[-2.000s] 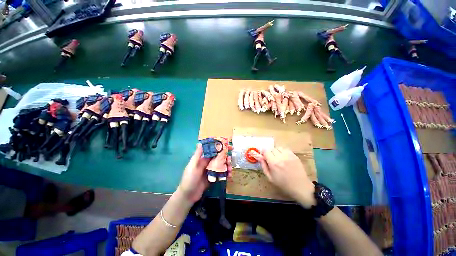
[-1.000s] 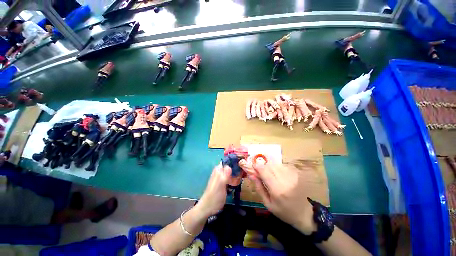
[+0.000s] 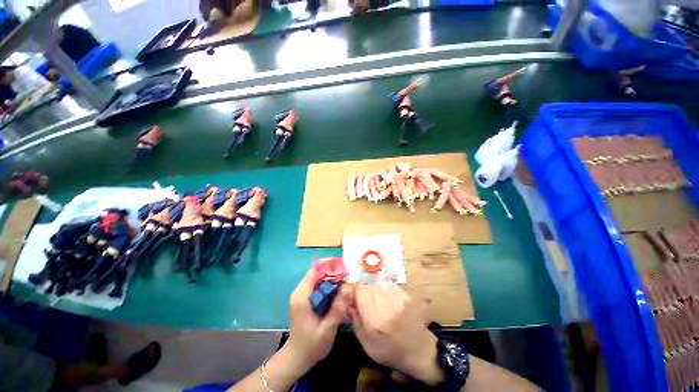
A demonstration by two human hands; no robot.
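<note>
My left hand [image 3: 310, 320] holds an action figure body [image 3: 325, 295], its red end pointing up and its dark blue block facing me. My right hand [image 3: 388, 321] is closed against the figure's side, touching my left fingers; a small flesh-pink bit shows between them. Whether it is a separate arm is hidden. The orange-red dish [image 3: 372, 261] stands on the clear bag [image 3: 393, 249] just beyond my right hand. The pile of figure arms [image 3: 410, 186] lies on the cardboard sheet [image 3: 322, 203] behind it.
Figures [image 3: 191, 218] lie in a row and a dark heap at left. White bottles [image 3: 497, 158] and a thin stick [image 3: 503, 204] lie at right, beside the blue tote [image 3: 590, 253]. Spaced figures lie on the conveyor [image 3: 337, 122] beyond; a black tray [image 3: 146, 96] is at far left.
My right hand has moved from the orange dish to the figure. Both hands and the figure are now lower and closer to me. The figure is turned, red end up. The view has shifted.
</note>
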